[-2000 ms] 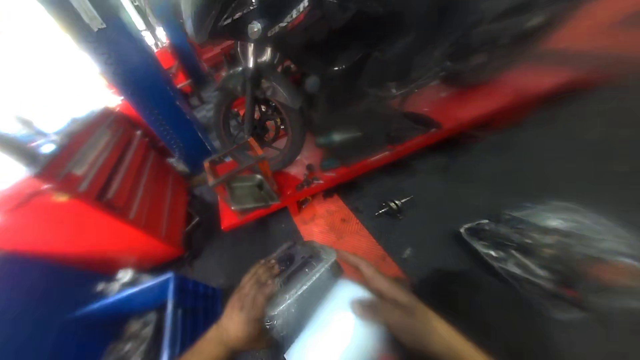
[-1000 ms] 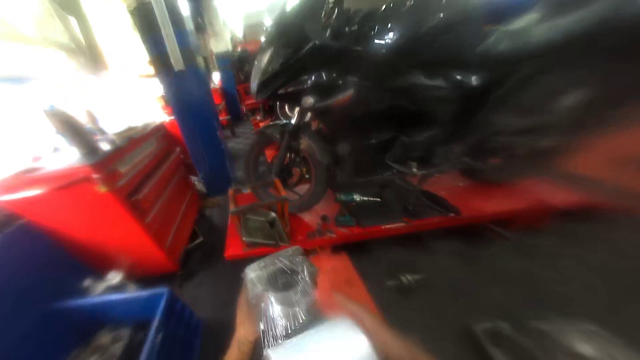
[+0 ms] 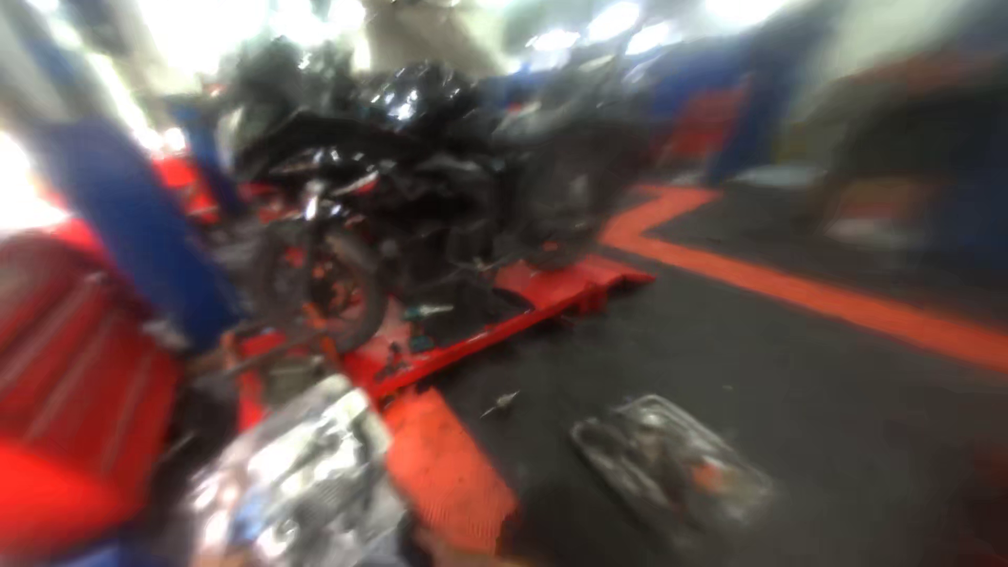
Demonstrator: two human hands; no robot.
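A plastic-wrapped part [image 3: 315,480], shiny and blurred, fills the lower left, held up close to the camera. Only a sliver of my left hand [image 3: 211,557] shows below its left side. My right hand [image 3: 453,553] is a blurred patch at the bottom edge, by the part's lower right; its fingers are hidden. Beyond the part, a black motorcycle [image 3: 441,189] stands on a red lift platform [image 3: 472,342], where a green-handled tool [image 3: 428,311] lies near the front wheel [image 3: 323,283].
A red tool cabinet [image 3: 79,378] stands at the left beside a blue post [image 3: 142,228]. On the dark floor lie a small metal part [image 3: 501,403] and a clear tray [image 3: 669,465] with parts. Orange strips [image 3: 827,295] cross the floor.
The wrapped part has come up and to the left in view, larger against the scene. My hands, plain beside it two seconds ago, are now mostly out of view. The view has swung right.
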